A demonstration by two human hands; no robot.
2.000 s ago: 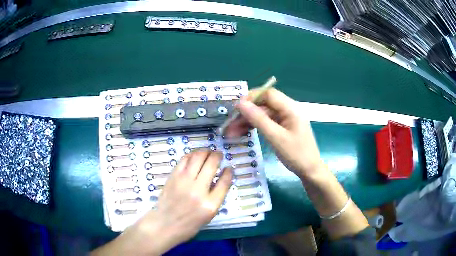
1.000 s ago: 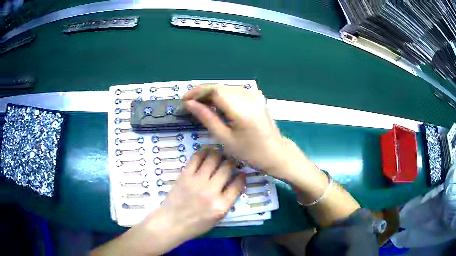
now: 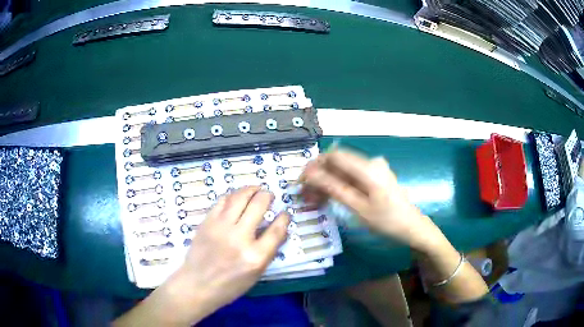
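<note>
A dark grey strip (image 3: 230, 142) lies across the upper part of a white panel (image 3: 123, 211). It has a row of several round spots, most with bright discs; the leftmost looks darker. Rows of small round metal parts (image 3: 193, 169) joined by tan bars cover the panel. My left hand (image 3: 234, 239) rests over the panel's lower middle, fingers bent, thumb apart; whether it holds a part is hidden. My right hand (image 3: 365, 195) is blurred at the panel's right edge, below the strip's right end, with a thin pale tool in its fingers, also blurred.
A parts tray (image 3: 32, 198) of glittering pieces is at left, a narrower one (image 3: 549, 171) at far right beside a red bin (image 3: 502, 172). More grey strips (image 3: 270, 21) lie on the green belt (image 3: 378, 76) behind a metal rail. Stacked boards (image 3: 506, 29) stand at upper right.
My right hand has moved from over the strip to the right and down. The strip's right spots, covered before, now show bright discs. My left hand stays over the panel.
</note>
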